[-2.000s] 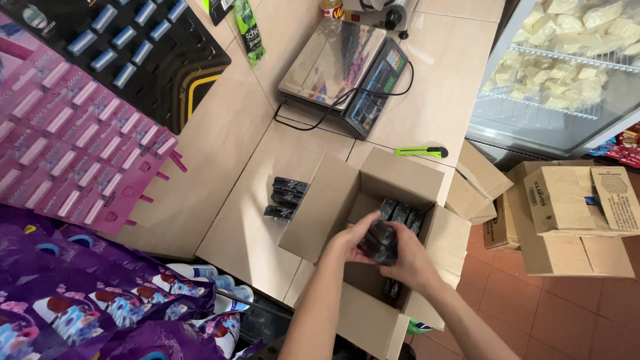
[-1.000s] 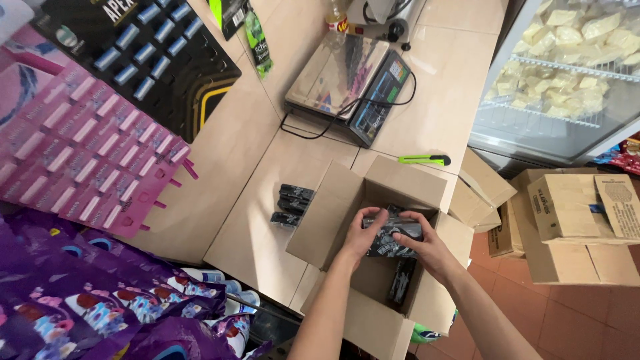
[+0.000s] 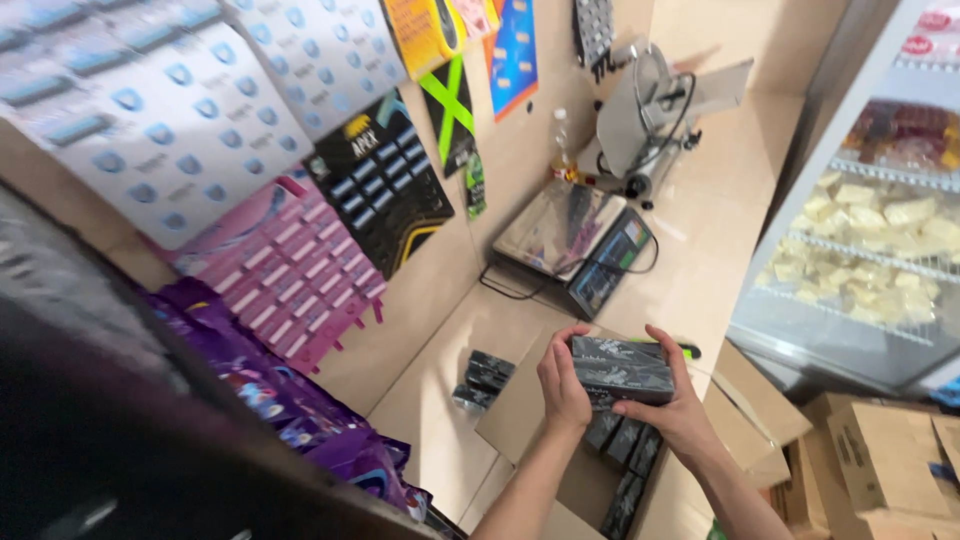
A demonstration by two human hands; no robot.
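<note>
Between my left hand (image 3: 566, 382) and my right hand (image 3: 671, 382) is a wrapped pack of dark soap boxes (image 3: 622, 371), gripped at its two ends. The pack is above an open cardboard box (image 3: 517, 409), in which several similar dark packs (image 3: 622, 442) lie along the far and right sides. More dark packs (image 3: 487, 371) rest on the tiled counter, left of the box. Behind my right hand lies a green and black utility knife (image 3: 690, 350), partly hidden.
A digital scale (image 3: 562, 232) with a loose cable stands beyond the box, and a slicer (image 3: 637, 120) and a bottle (image 3: 562, 150) behind it. Display cards (image 3: 285, 270) and purple bags (image 3: 330, 427) hang at left. Cardboard boxes (image 3: 870, 457) and a glass-door fridge (image 3: 862, 225) are at right.
Both hands have raised the dark pack out of the cardboard box, above its opening. The view has swung so that more of the wall and fridge shows.
</note>
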